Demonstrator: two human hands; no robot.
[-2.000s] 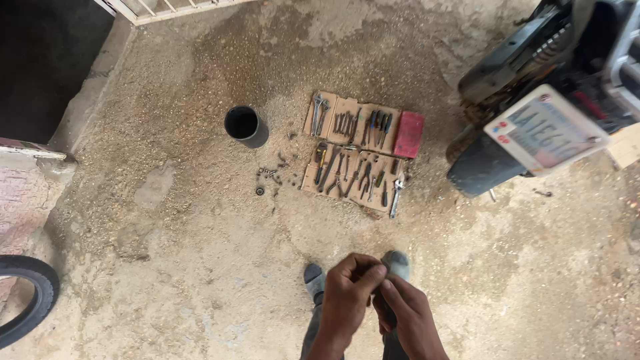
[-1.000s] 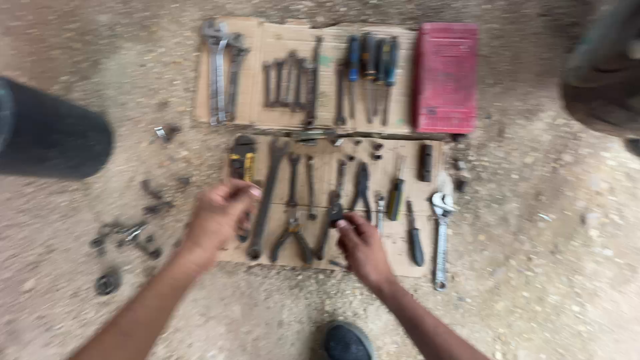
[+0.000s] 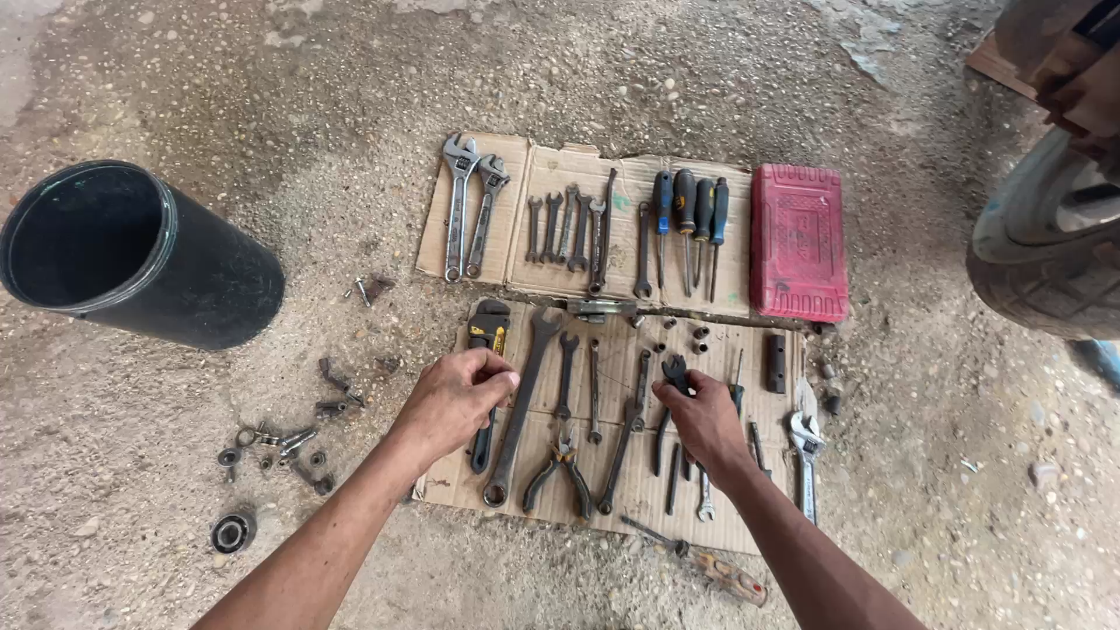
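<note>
My left hand (image 3: pixel 457 401) is over a pipe wrench (image 3: pixel 488 328) with a yellow mark, thumb and fingertips close together; whether it holds anything small I cannot tell. Beside it lies a large combination wrench (image 3: pixel 522 407). My right hand (image 3: pixel 707 420) grips dark-handled pliers (image 3: pixel 675 373) by the upper part, above the lower cardboard sheet (image 3: pixel 455 490). Between the hands are smaller wrenches (image 3: pixel 567 376) and pliers with black and yellow handles (image 3: pixel 560 468). Screwdrivers (image 3: pixel 686 201), adjustable wrenches (image 3: pixel 458 206) and a red plastic case (image 3: pixel 799 241) rest on the upper cardboard.
A black cylindrical bucket (image 3: pixel 210 271) stands at the left, with loose bolts (image 3: pixel 297 440) and a bearing (image 3: pixel 233 532) nearer me. At the right is a motorcycle tyre (image 3: pixel 1032 254). A screwdriver with a worn handle (image 3: pixel 731 576) lies by the cardboard's near edge.
Two seconds ago both hands were together near my feet; they are now apart over the tools. The right hand has closed on the pliers. The view has moved much closer to the cardboard.
</note>
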